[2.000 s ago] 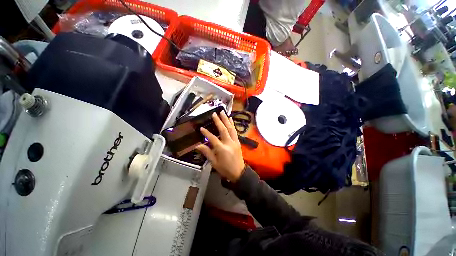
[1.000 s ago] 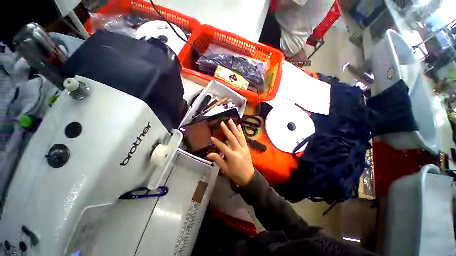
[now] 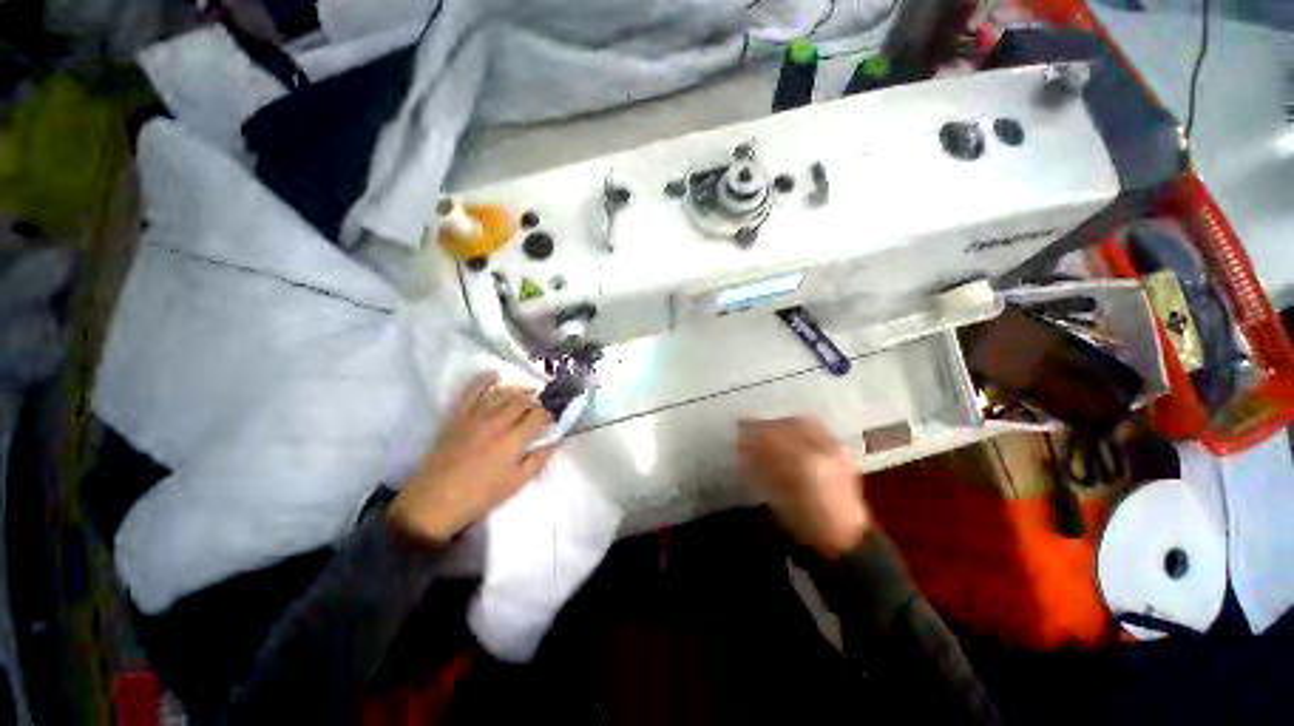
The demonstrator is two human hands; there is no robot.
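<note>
The white quilted panel (image 3: 270, 369) lies over the left end of the sewing machine (image 3: 852, 185) and reaches the presser foot (image 3: 571, 372). My left hand (image 3: 480, 457) rests on the panel beside the presser foot, fingers on the cloth; whether it grips is unclear. My right hand (image 3: 805, 475) is blurred over the front edge of the bed, away from the cloth; its fingers cannot be made out. The smartphone (image 3: 1053, 366) lies on the accessory tray (image 3: 1157, 341). The purple-blue thread snips (image 3: 815, 341) lie on the bed.
Right of the bed are an orange cloth (image 3: 979, 553), scissors (image 3: 1093, 457), a white tape roll (image 3: 1164, 557) and an orange-red basket (image 3: 1249, 284) with bagged parts. Green-topped spools (image 3: 799, 71) stand behind the machine head. More white fabric (image 3: 625, 57) lies behind it.
The view has swung left to the needle area and panel. My right hand has left the smartphone, which stays on the tray, and is now over the bed. My left hand has come into view.
</note>
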